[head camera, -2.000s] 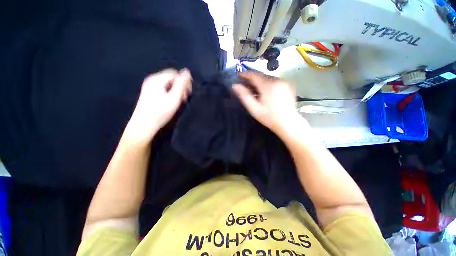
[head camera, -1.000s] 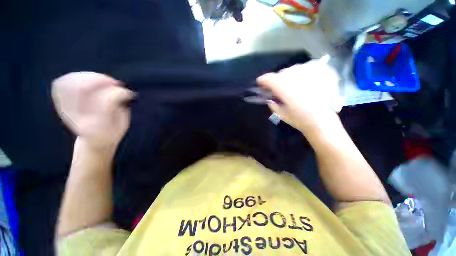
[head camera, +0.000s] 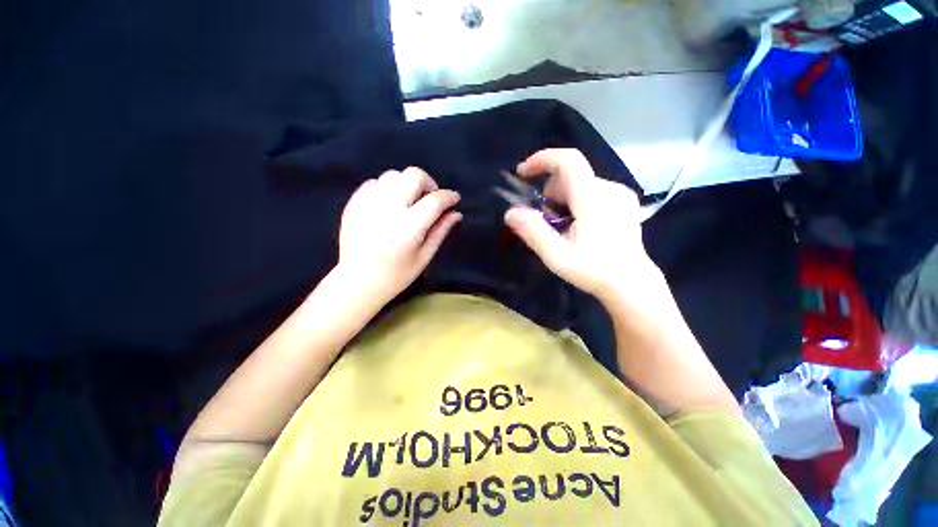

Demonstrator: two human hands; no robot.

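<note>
Black fabric (head camera: 206,154) covers the left side and my lap and runs up over the front edge of the white table. My left hand (head camera: 396,226) pinches the fabric between thumb and fingers, left of centre. My right hand (head camera: 586,221) holds small thread snips (head camera: 535,198) with a purple handle. Their two silver blades are apart and point left toward my left fingertips, a short gap away. Whether the blades touch the fabric is not clear.
The white machine bed and table edge (head camera: 658,113) lie beyond the fabric. A blue bin (head camera: 797,108) with a red item stands at right, a pale tape (head camera: 710,134) beside it. A red plastic crate (head camera: 841,314) and white scraps (head camera: 792,412) are lower right.
The machine head and looped-handle scissors have left the view as it shifted. My left hand has moved right, toward my right hand, since one second ago. The snips now show clearly with blades apart.
</note>
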